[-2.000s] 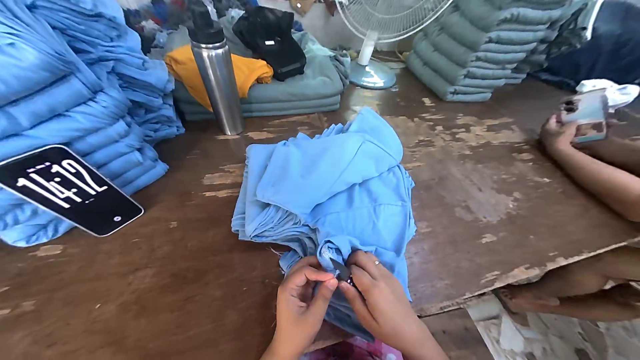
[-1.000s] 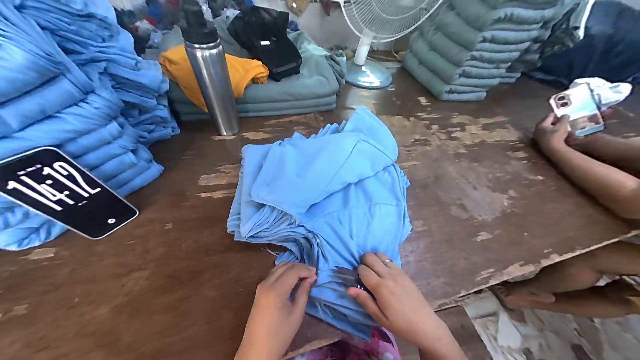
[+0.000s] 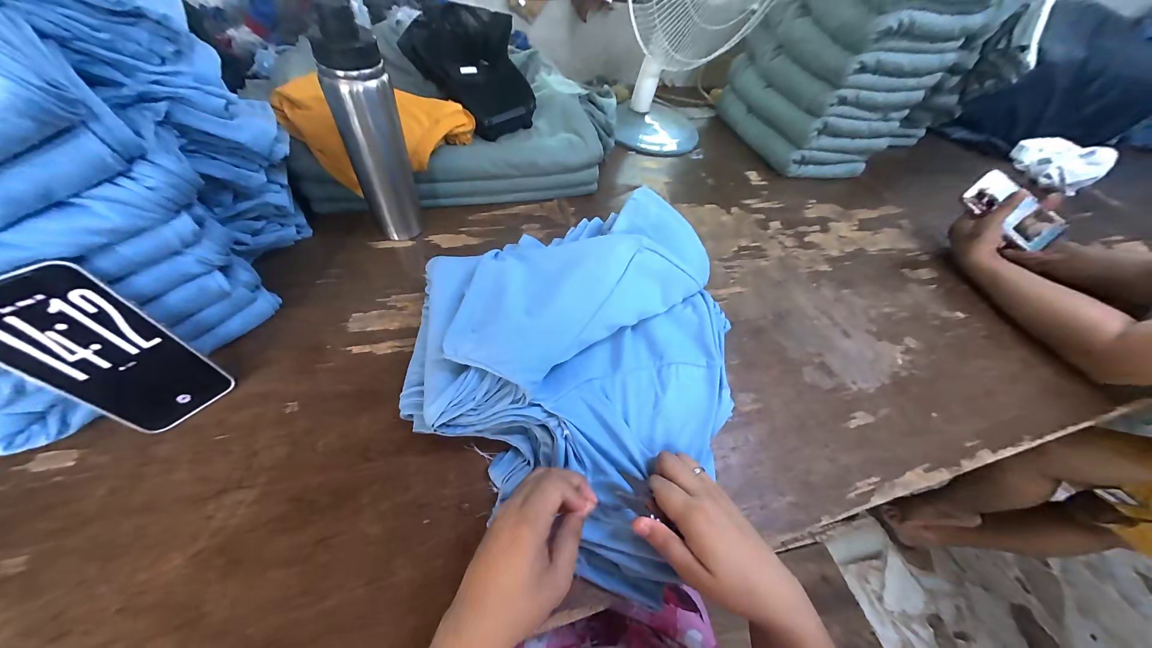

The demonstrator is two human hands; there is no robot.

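Observation:
A layered pile of light blue fabric pieces lies on the brown wooden table, its lower end at the near edge. My left hand is on the lower left part of the pile, thumb and fingertips pinched together; whether cloth or thread is between them cannot be told. My right hand, with a ring on one finger, holds a small metal cutting tool, its blades pointing left over the cloth. The tool is blurred and partly hidden by the fingers.
Tall blue fabric stacks and a phone are at left. A steel bottle, a black cap, a fan and green fabric stacks stand behind. At right, another person's hands hold a phone.
Two seconds ago my hands were together at a gathered bit of the cloth; now they are apart and the cloth there lies flatter.

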